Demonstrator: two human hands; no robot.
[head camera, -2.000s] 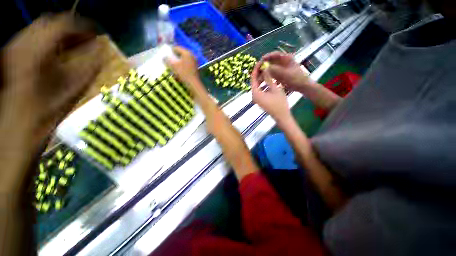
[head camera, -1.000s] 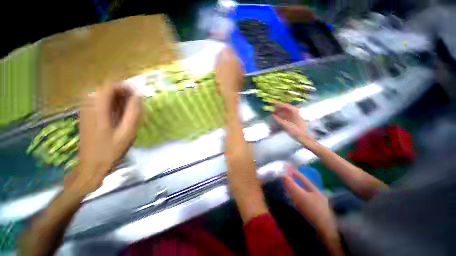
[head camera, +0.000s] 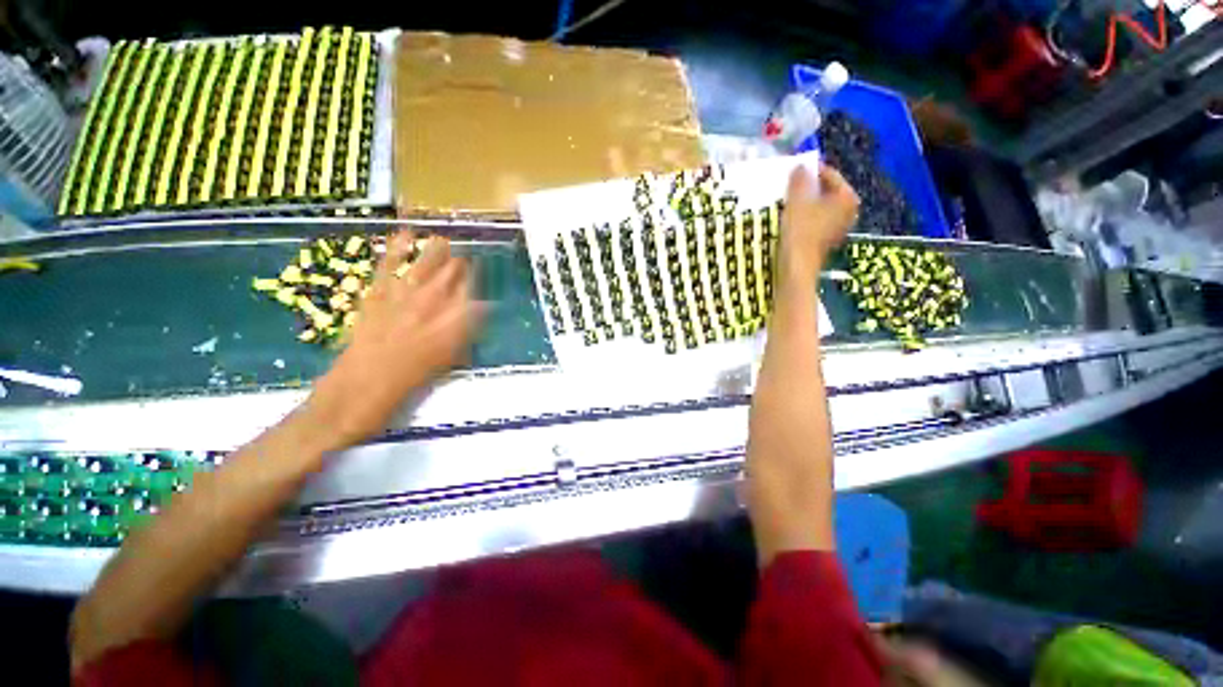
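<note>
My left hand (head camera: 419, 311) is blurred, with fingers apart over the right side of a loose pile of yellow-and-black transformers (head camera: 319, 285) on the green line top. Whether its fingertips touch any is unclear. My right hand (head camera: 821, 212) grips the upper right corner of a white foam sheet (head camera: 590, 203). Rows of transformers (head camera: 657, 285) stand on the sheet, with some loose at its top. The sheet lies tilted across the green top and the metal edge. My right forearm covers part of its right side.
A second transformer pile (head camera: 905, 290) lies right of my right hand. Behind are a full tray (head camera: 221, 121), a brown carton (head camera: 537, 121), a bottle (head camera: 794, 121) and a blue bin (head camera: 925, 148). Circuit boards (head camera: 101, 497) lie at front left. A red stool (head camera: 1070, 499) and blue stool (head camera: 872, 557) stand below.
The view has swung and levelled. My left hand has come down to the left pile. My right hand stays on the sheet. The other person's hands have left the right pile.
</note>
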